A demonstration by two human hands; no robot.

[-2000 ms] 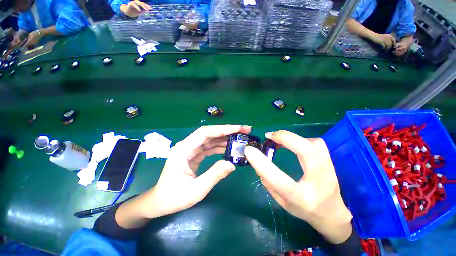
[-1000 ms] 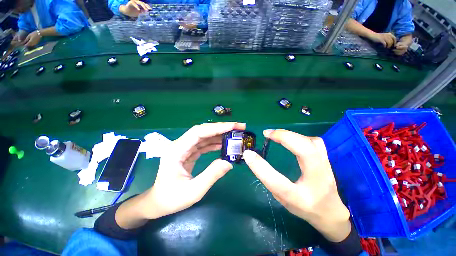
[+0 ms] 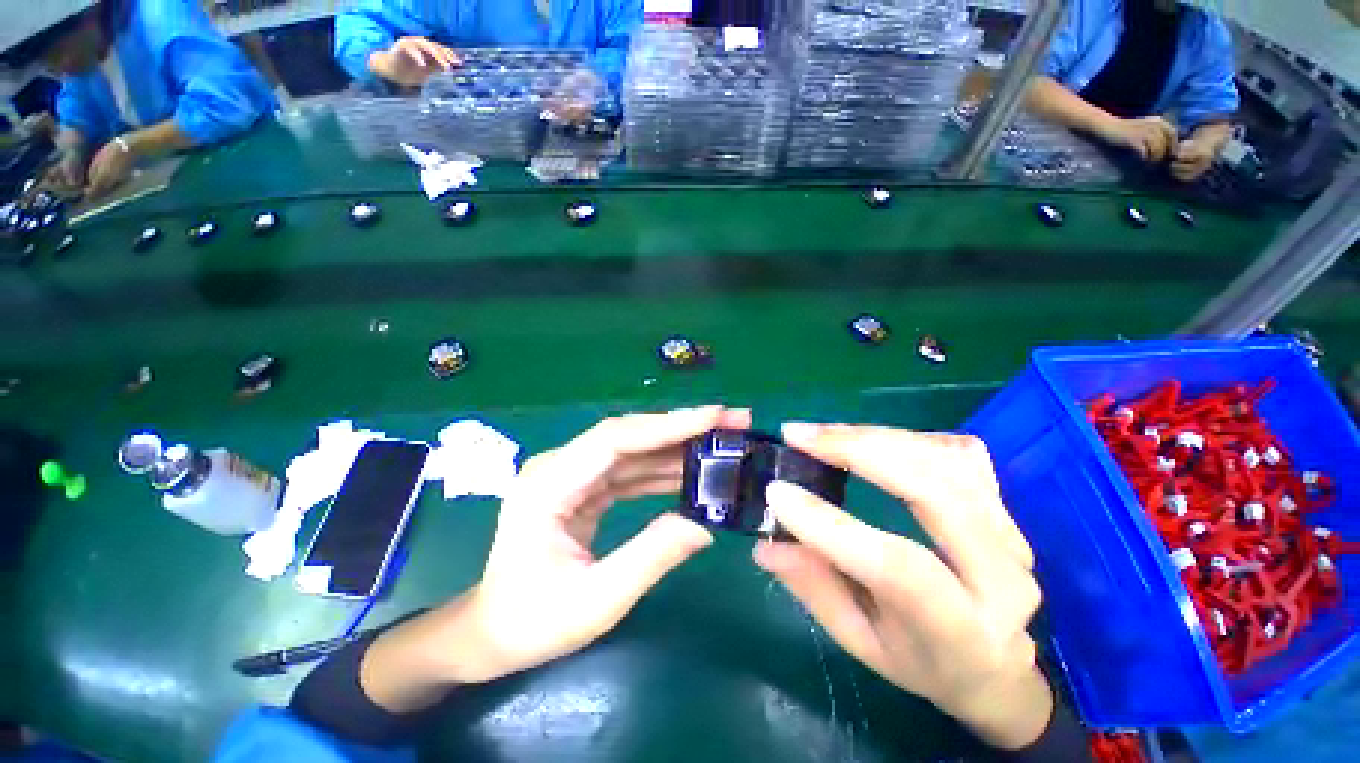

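A black rounded watch housing (image 3: 719, 480) is held open over the green bench, with a silver-white rectangle showing inside. My left hand (image 3: 574, 552) grips its left side between thumb and fingers. My right hand (image 3: 910, 559) holds a dark glossy cover part (image 3: 813, 474) against the housing's right side, its fingertips on the part and near the join. The yellow-gold patch inside the housing is hidden by the cover part and my right fingers.
A blue bin (image 3: 1066, 522) of red clamps (image 3: 1231, 522) stands at right. Phone (image 3: 366, 517), tissues (image 3: 477, 458), bottle (image 3: 224, 492) and pen (image 3: 298, 653) lie left. Beyond, a green conveyor (image 3: 537, 283) carries black units; stacked clear trays (image 3: 709, 112) and people in blue smocks are behind it.
My right hand has brought the dark cover part from edge-on at the right up against the housing, covering its gold area. The conveyor units have shifted slightly right. The view has tilted a little.
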